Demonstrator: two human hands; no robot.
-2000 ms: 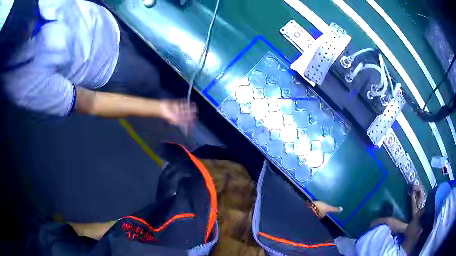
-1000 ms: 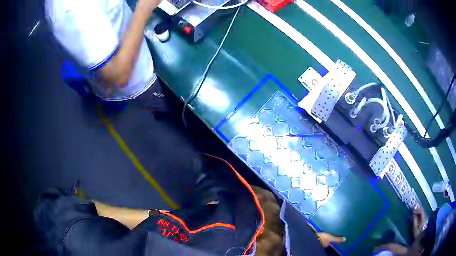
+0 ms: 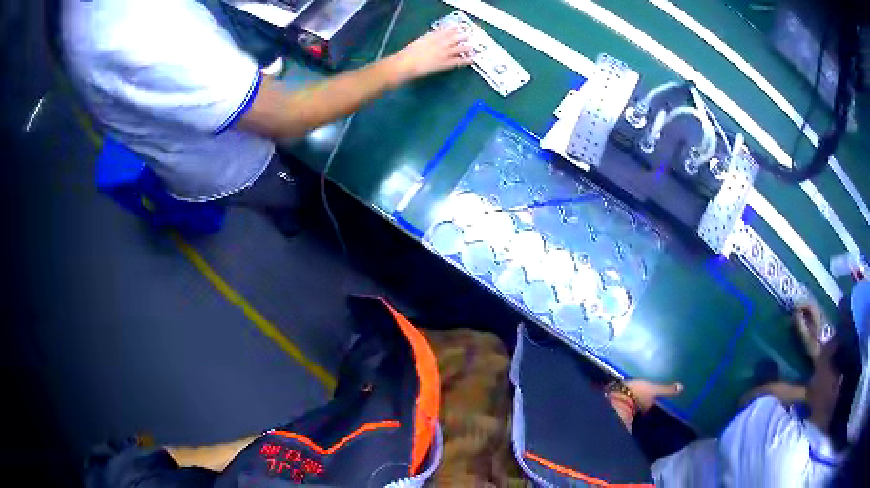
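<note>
A clear shiny blister tray (image 3: 548, 248) with rows of round pockets lies on the green bench inside blue tape. Behind it stands the black fixture (image 3: 658, 162) with curved white hoses and perforated white side plates. A strip plate with ringed circles (image 3: 763, 267) sticks out at its right end. My right hand (image 3: 653, 391), with a bracelet at the wrist, rests at the bench's near edge with one digit extended and nothing seen in it; its other fingers are not distinct. My left forearm shows at the bottom left, but the hand is out of sight.
A person in a white shirt (image 3: 162, 95) at the left has a hand on a short strip plate (image 3: 499, 70). A metal machine with a red button (image 3: 317, 50) stands beyond. Another person (image 3: 777, 434) at the lower right touches the long strip plate. A thin cable crosses the bench.
The person at the left has reached over the bench and now has a hand on the short strip plate. The view has shifted. My right hand stays at the bench edge.
</note>
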